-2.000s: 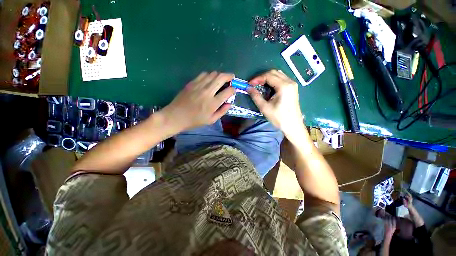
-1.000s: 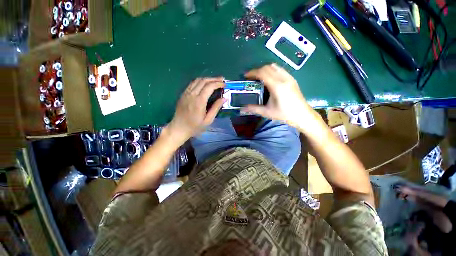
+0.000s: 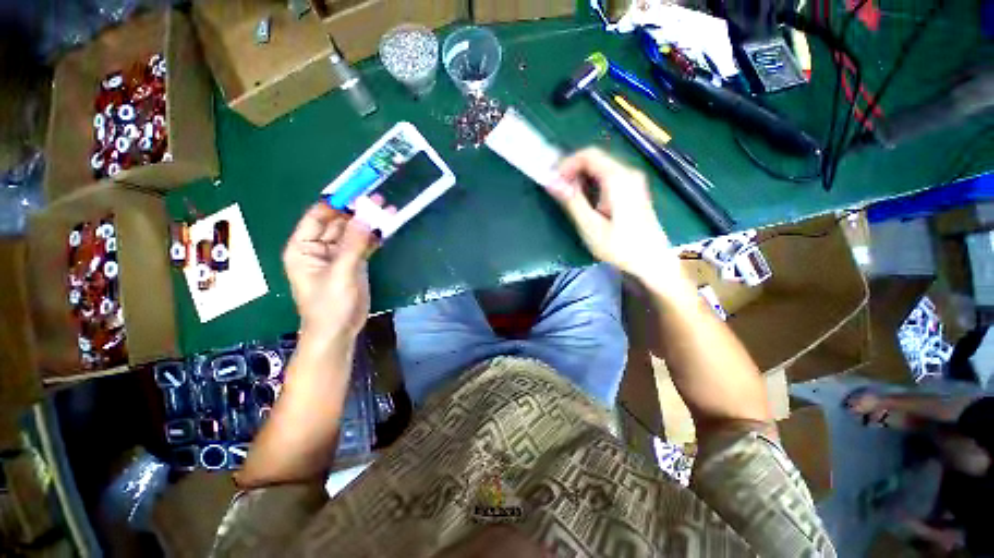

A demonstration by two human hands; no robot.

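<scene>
My left hand [image 3: 330,259] grips a white inner frame [image 3: 434,194] by its lower left end, above the green bench. The frame shows a dark rectangular window and a blue part [image 3: 365,182] along its upper left side. My right hand [image 3: 602,205] grips one end of a white housing [image 3: 525,148], blurred and seen at a slant, to the right of the frame. A loose pile of small dark-red and silver parts [image 3: 475,120] lies just beyond the housing.
A hammer [image 3: 667,159], a yellow-barrelled tool [image 3: 643,118] and a black corded tool [image 3: 743,107] lie at right. Clear tubs [image 3: 409,57] stand at the back. A white card [image 3: 232,278] holds red-brown parts at left, beside cardboard boxes [image 3: 160,278]. A person's arm [image 3: 910,411] shows far right.
My hands have moved apart. My left hand has carried the frame with the blue part left; my right hand has let go of it and taken hold of the white housing. The view has shifted.
</scene>
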